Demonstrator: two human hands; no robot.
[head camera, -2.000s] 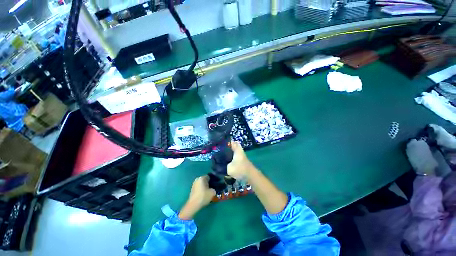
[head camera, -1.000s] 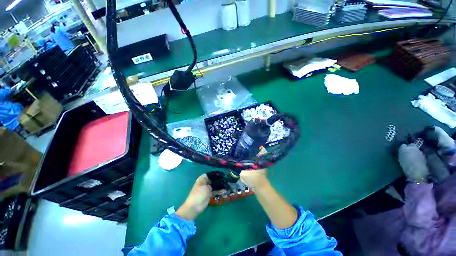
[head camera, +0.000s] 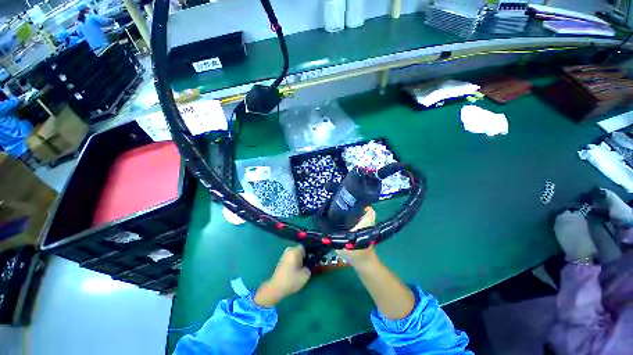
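My right hand (head camera: 361, 239) is closed around the thick black electric screwdriver (head camera: 354, 196), which is tilted over the front of the parts tray. Its black cable (head camera: 253, 211) with red bands loops across and covers part of the hand. My left hand (head camera: 288, 272) grips the left end of the assembly fixture (head camera: 332, 263), a short bar with an orange-red edge and small silver parts. The screwdriver tip is hidden behind the cable and hands. The parts tray (head camera: 295, 182) holds dark-and-silver pieces at left and white-silver pieces at right.
A clear bag of small grey parts (head camera: 271, 195) lies left of the tray, with another clear bag (head camera: 319, 128) behind. Black crates (head camera: 114, 253) stand at left. A white cloth-like item (head camera: 484, 120) and joined silver pieces (head camera: 547, 192) lie right. A coworker's gloved hands (head camera: 576, 232) are at far right.
The screwdriver has swung from over the left tray compartment towards the right and now leans over the tray front. My left hand has shifted slightly right along with the view, and less of the fixture shows.
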